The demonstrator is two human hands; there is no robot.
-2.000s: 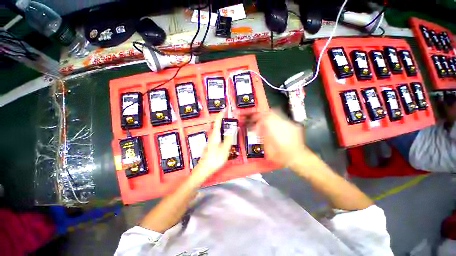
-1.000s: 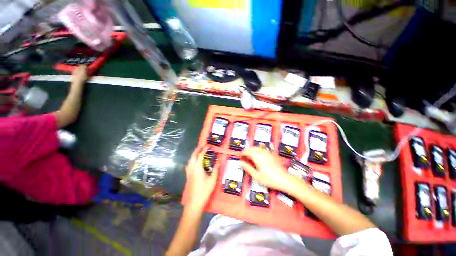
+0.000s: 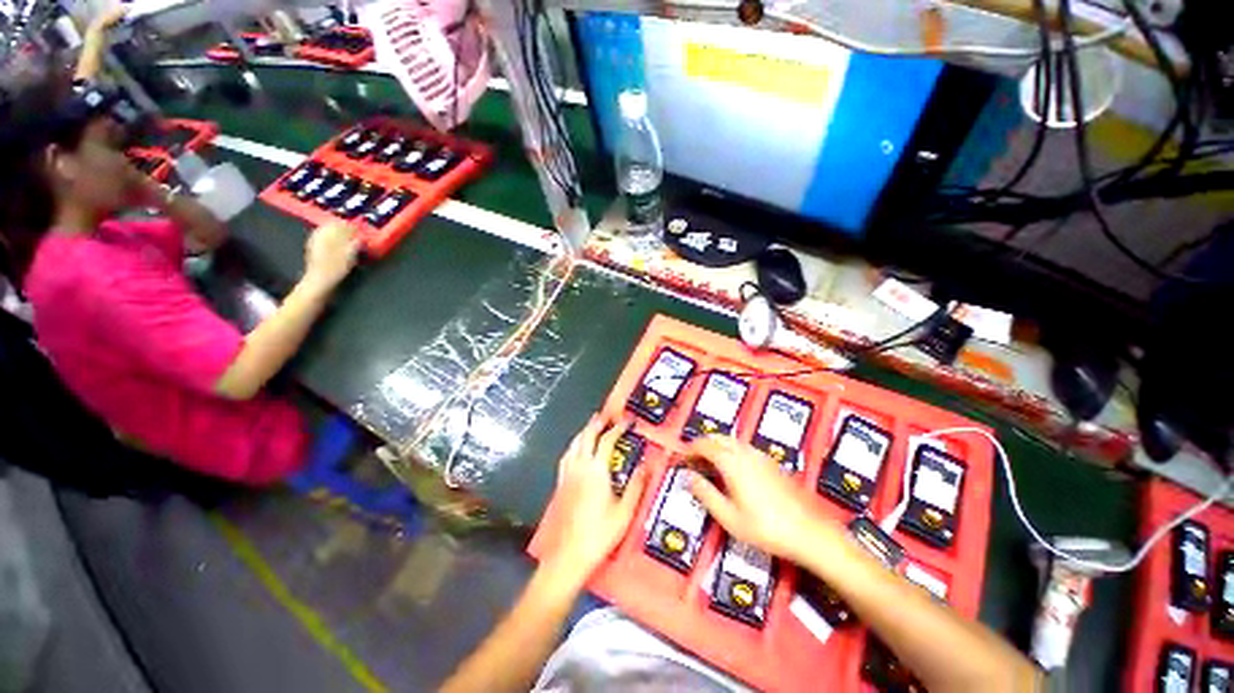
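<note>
The red-orange tray (image 3: 798,372) lies in front of me, holding black handheld devices with white labels (image 3: 855,458) in two rows. My left hand (image 3: 591,504) grips the device (image 3: 627,460) at the front row's left end, partly covering it. My right hand (image 3: 761,504) reaches across the tray, fingertips bent near the second front device (image 3: 677,515); whether they hold anything is hidden. A thin black cable (image 3: 826,367) crosses the tray's back edge. A white cable (image 3: 1008,467) curves to the back row's right end. One device (image 3: 877,542) lies tilted beside my right forearm.
A ledge behind holds a bottle (image 3: 639,169), mice (image 3: 781,275) and a monitor (image 3: 758,115). White scanners (image 3: 758,322) lie behind and right of the tray (image 3: 1062,596). Another tray (image 3: 1150,609) is at right. A person in pink (image 3: 135,325) touches a far-left tray (image 3: 433,169).
The view has swung left, bringing the person and monitor into sight. Both hands have moved from the tray's right part to its left end, and stayed there over the last second.
</note>
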